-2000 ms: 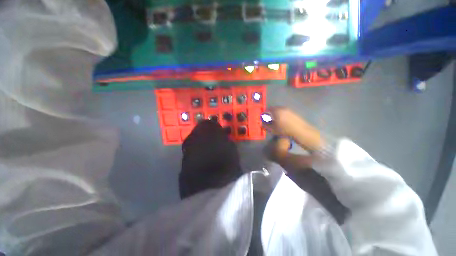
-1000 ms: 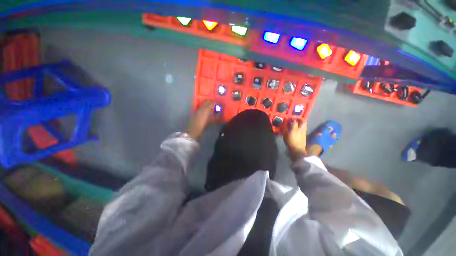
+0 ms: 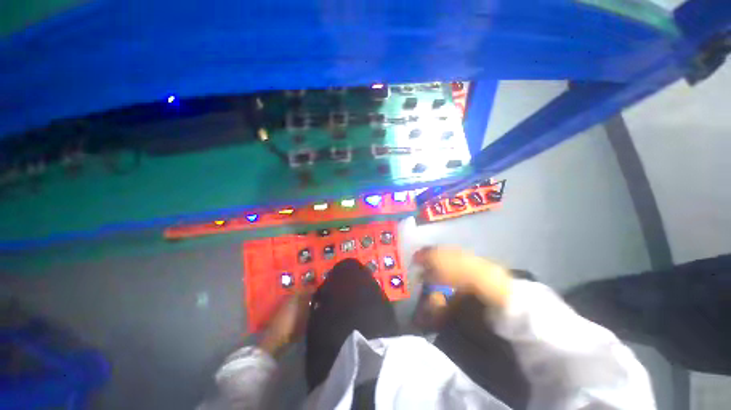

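A red-orange tray (image 3: 264, 268) lies on the floor in front of me, holding several small dark watch units in its pockets. A few screens glow white, one of them (image 3: 397, 282) at the lower right corner. My dark-clothed knee hides the lower middle of the tray. My left hand (image 3: 287, 322), blurred and dim, is at the tray's lower left edge; whether it holds anything is not visible. My right hand (image 3: 458, 272) is blurred, just right of the tray, with its fingers towards it; its grip is unclear.
A blue rack beam (image 3: 321, 48) crosses the top. Beneath it, a green shelf (image 3: 176, 192) bears rows of dark pieces. A red-orange tray (image 3: 188, 232) with coloured lit screens sits under its edge, another (image 3: 465, 210) at right. A blue stool (image 3: 52, 368) is lower left; a person's dark-clothed leg (image 3: 657, 316) is right.
The view has shifted, and more of the shelf and blue beam shows. My right hand has moved off the tray to its right. My left hand remains near the tray's lower left.
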